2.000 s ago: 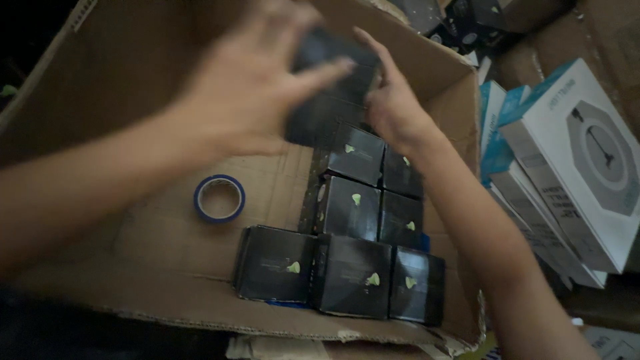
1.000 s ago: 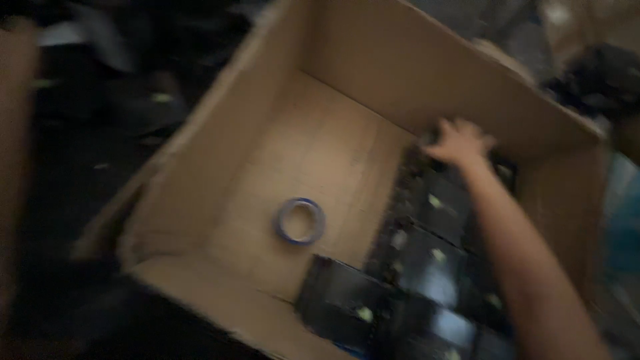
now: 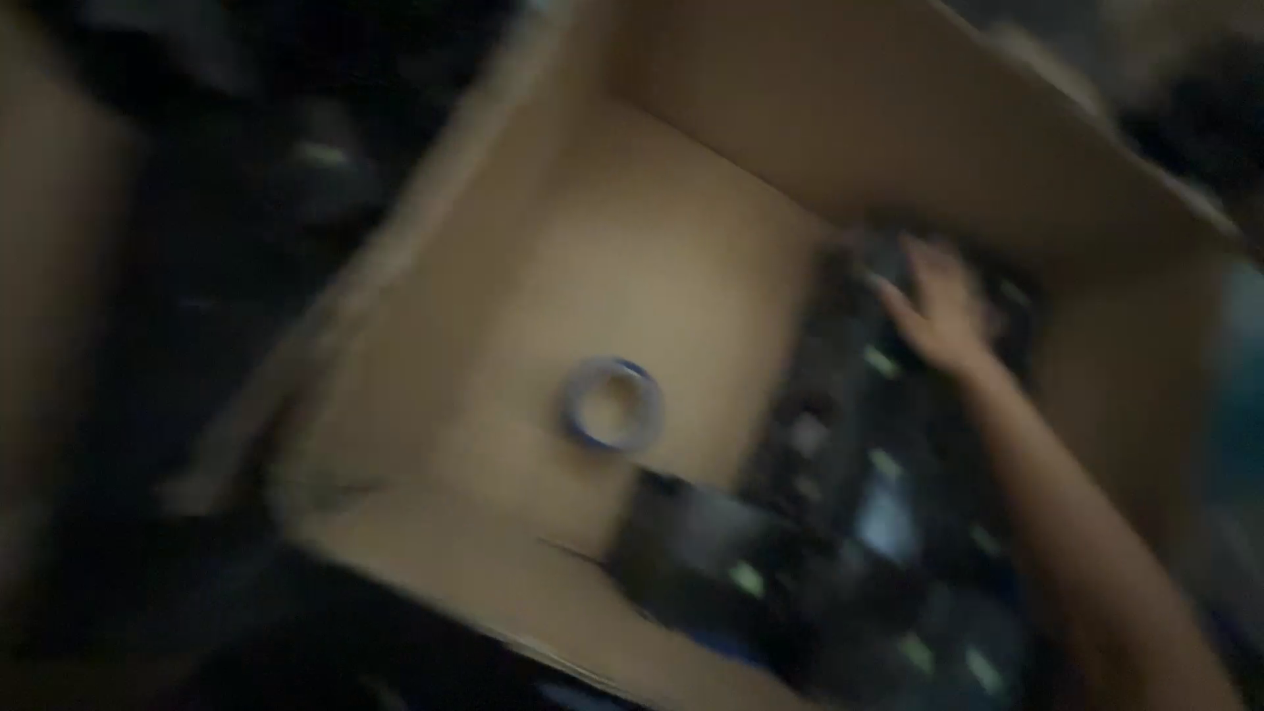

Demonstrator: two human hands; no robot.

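My right hand (image 3: 943,306) reaches into a large cardboard box (image 3: 415,267), its thumb and fingers spread over the black boxes at the inner corner. Blur hides whether it grips one. Several small black boxes (image 3: 711,543) with yellow-green marks lie packed along the right side and near end. A blue-edged roll of tape (image 3: 612,405) lies flat on the cardboard floor, left of them. My left hand is not in view.
The carton's tall walls stand around the black boxes. Dark, blurred items (image 3: 326,178) lie outside it on the left, and a blurred brown shape fills the left edge. Something teal (image 3: 1244,365) shows at the right edge.
Two seconds ago both hands were around a black box above the carton; now only my right hand shows, down at the packed boxes. The view has shifted and blurred.
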